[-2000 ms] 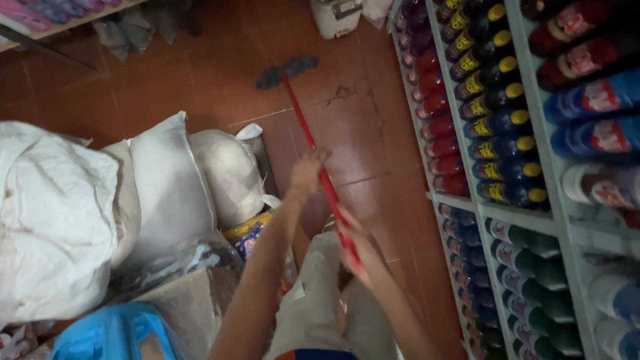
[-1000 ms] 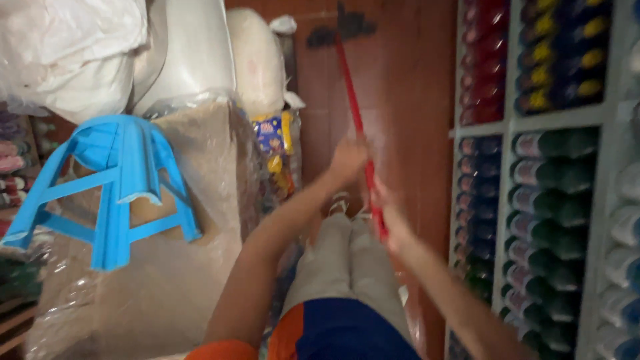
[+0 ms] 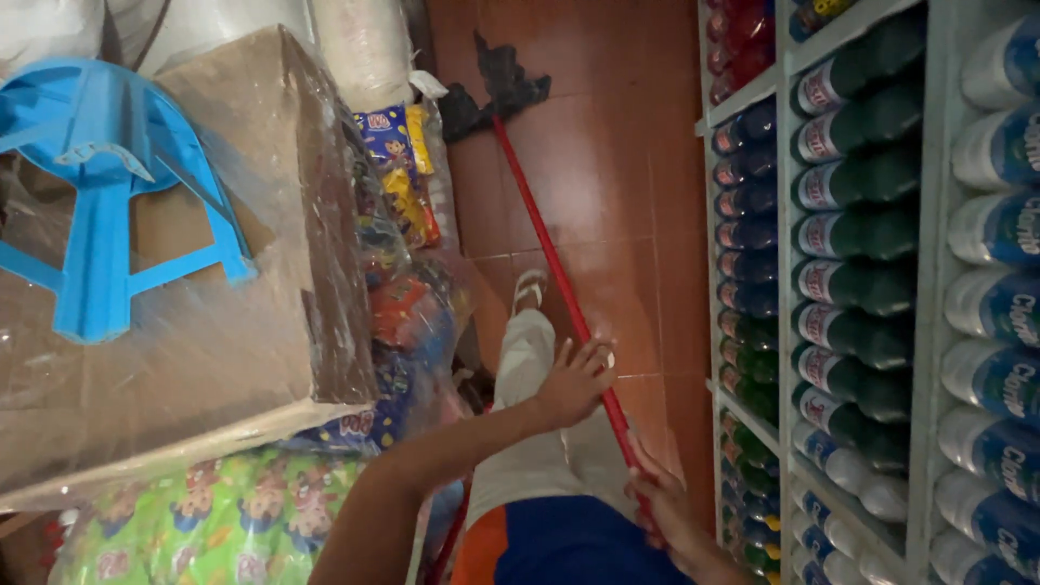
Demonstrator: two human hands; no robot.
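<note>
A mop or cloth-wrapped squeegee with a red pole (image 3: 540, 231) slants across the tiled floor, its dark cloth head (image 3: 496, 88) lying on the tiles beside the wrapped goods. My left hand (image 3: 575, 383) rests against the middle of the pole with its fingers spread; how firmly it holds is unclear. Closer to my body, my right hand (image 3: 660, 494) is wrapped around the pole near its end. One shoe of mine (image 3: 530, 291) shows on the floor to the left of the pole.
Shelves (image 3: 784, 268) packed with drink bottles (image 3: 861, 236) line the right side. On the left, a blue plastic stool (image 3: 101, 203) lies on a plastic-wrapped cardboard box (image 3: 236, 349). White sacks (image 3: 361, 49) and bagged snack packs (image 3: 398, 171) border the reddish tiled floor (image 3: 601, 187).
The view has shifted along the aisle. The dark cloth head, away from the goods earlier, now lies close beside them. The fingers of my left hand have spread on the pole.
</note>
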